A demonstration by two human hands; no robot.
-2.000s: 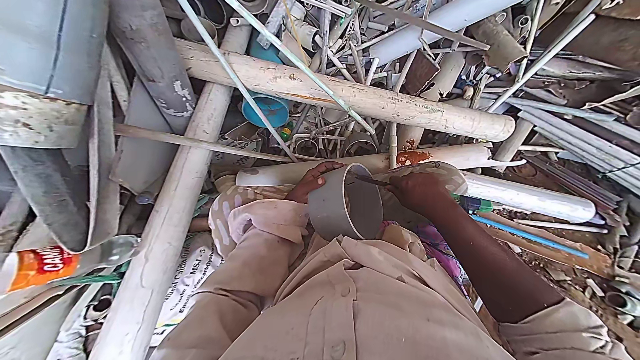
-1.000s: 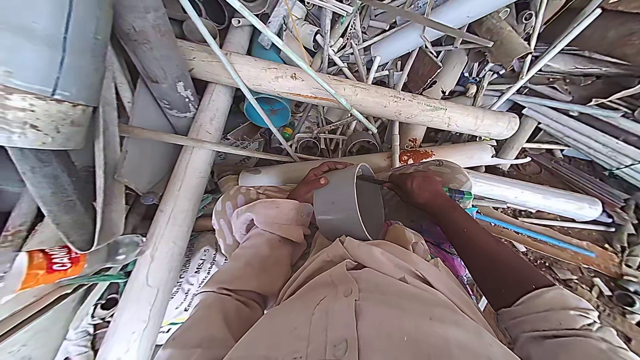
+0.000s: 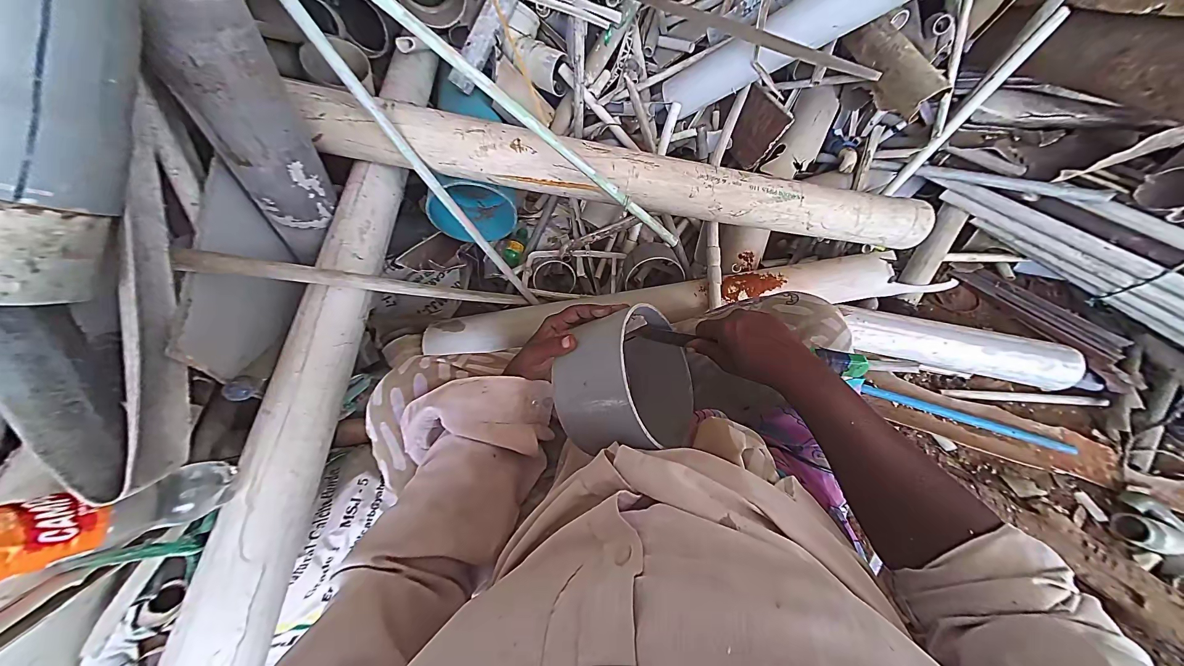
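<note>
A short, wide section of grey plastic pipe (image 3: 597, 384) rests at my lap, its open end facing right. My left hand (image 3: 560, 340) grips its upper left wall, fingers on the outside. My right hand (image 3: 745, 347) is closed around the end of a dark, narrow tool (image 3: 661, 336), perhaps a knife, whose tip reaches into the pipe near the upper rim. The tool's grip is hidden in my fist. Just beyond both hands lies a pale pipe with a reddish-brown stain (image 3: 805, 280).
A long off-white pipe (image 3: 601, 171) lies across the scrap pile ahead, and another (image 3: 287, 416) slants down at the left. A large grey pipe (image 3: 69, 102) stands at far left above a plastic bottle (image 3: 176, 495). At right are a white pipe (image 3: 971, 350) and a blue strip (image 3: 971, 421).
The grey pipe section has shifted and turned slightly in my left hand. My right hand stays by its rim, with the dark tool still in it.
</note>
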